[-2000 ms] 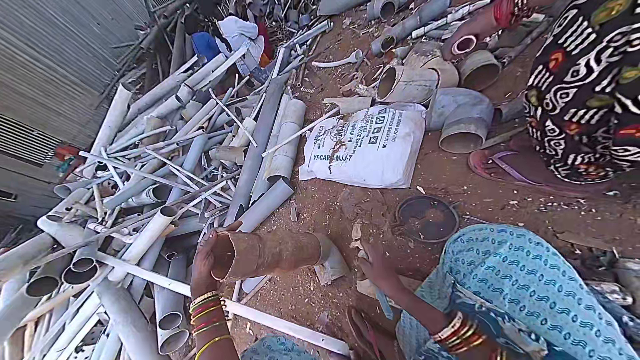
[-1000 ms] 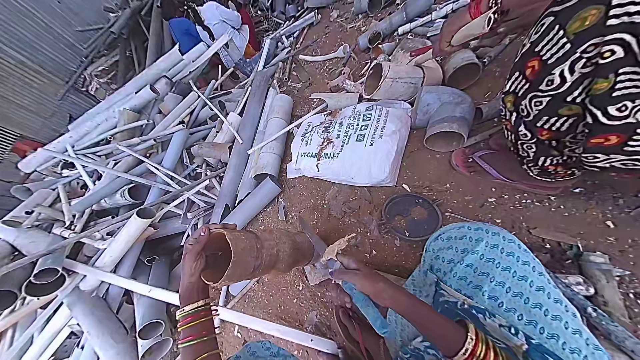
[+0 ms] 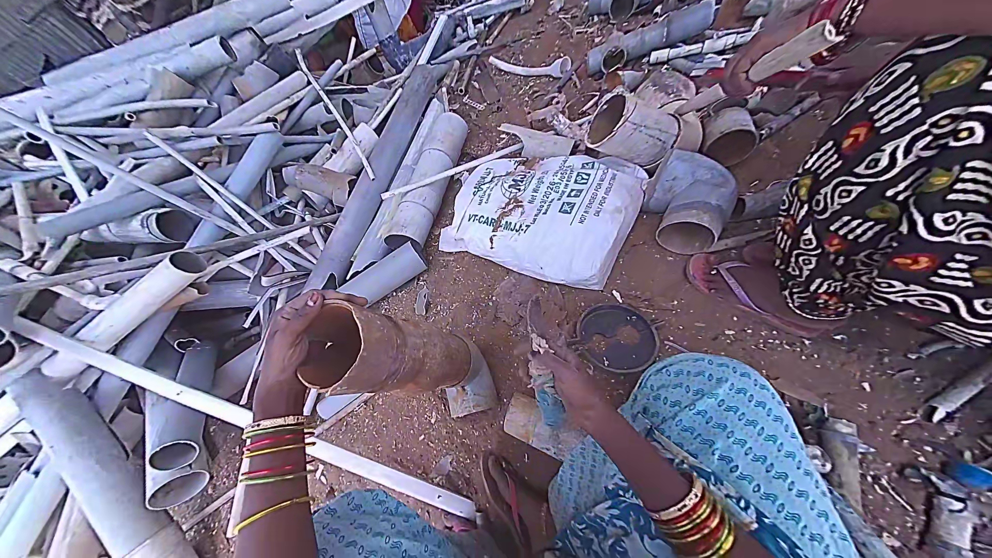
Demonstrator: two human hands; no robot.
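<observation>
My left hand (image 3: 288,329) grips the open end of a brown, dirt-covered pipe fitting (image 3: 399,349), which lies sideways with its mouth toward the left. A grey pipe piece (image 3: 471,380) is at its right end. To the right of the fitting, my right hand (image 3: 570,384) is closed around a tool with a narrow blade (image 3: 536,318) pointing up and a blue part below the fingers. The blade is apart from the fitting. What kind of tool it is, I cannot tell.
Grey and white plastic pipes (image 3: 256,163) are heaped at the left. A printed white sack (image 3: 550,217) lies ahead, beside a round dark lid (image 3: 618,338) and a grey pipe elbow (image 3: 690,201). Another person's hand (image 3: 775,58) holds a pipe piece at the upper right.
My right hand has moved away from the fitting; one second ago the blade was against its right end. My left hand has kept hold of the fitting.
</observation>
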